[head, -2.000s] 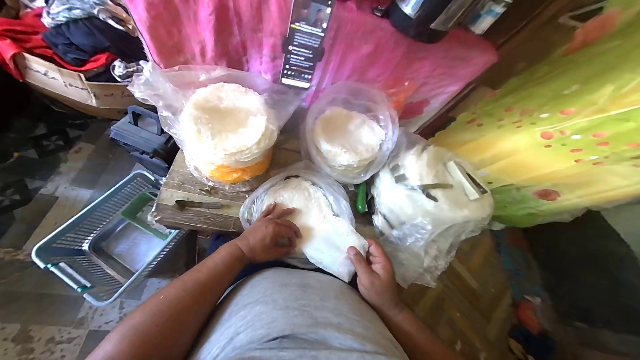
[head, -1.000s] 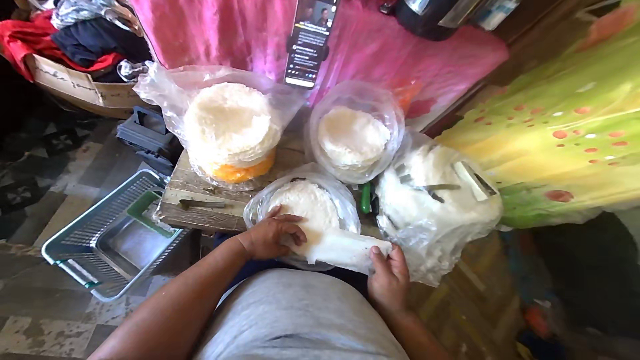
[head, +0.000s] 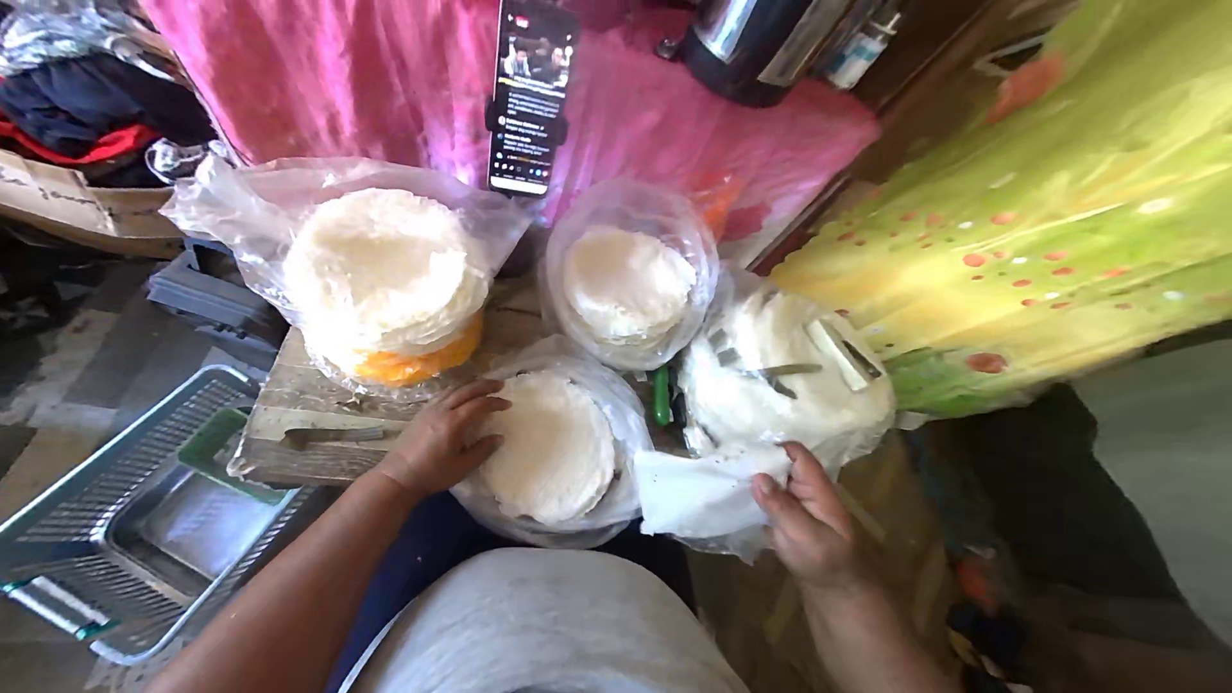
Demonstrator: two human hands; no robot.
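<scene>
My left hand (head: 448,438), fingers apart, rests at the left edge of a stack of thin round white wrappers (head: 549,448) lying in clear plastic near my lap. Between the thumb and fingers of my right hand (head: 808,520) is a thin white wrapper sheet (head: 712,491), hanging to the right of that stack. Behind stands another round stack in a clear round container (head: 630,284). A taller stack (head: 385,269) sits in an open plastic bag at the left, with orange material under it. A plastic-wrapped white bundle (head: 789,375) lies right, just beyond my right hand.
A wooden board (head: 318,433) bears a small flat tool (head: 332,436). A green-handled tool (head: 661,395) lies between the stacks. A phone (head: 532,96) stands upright behind. A plastic basket (head: 135,520) holding a metal tray is at lower left, a dark metallic vessel (head: 751,48) at the back.
My right hand has drawn the white sheet off the near stack, over to the right. The left hand, earlier on top of the stack, has shifted to its left edge.
</scene>
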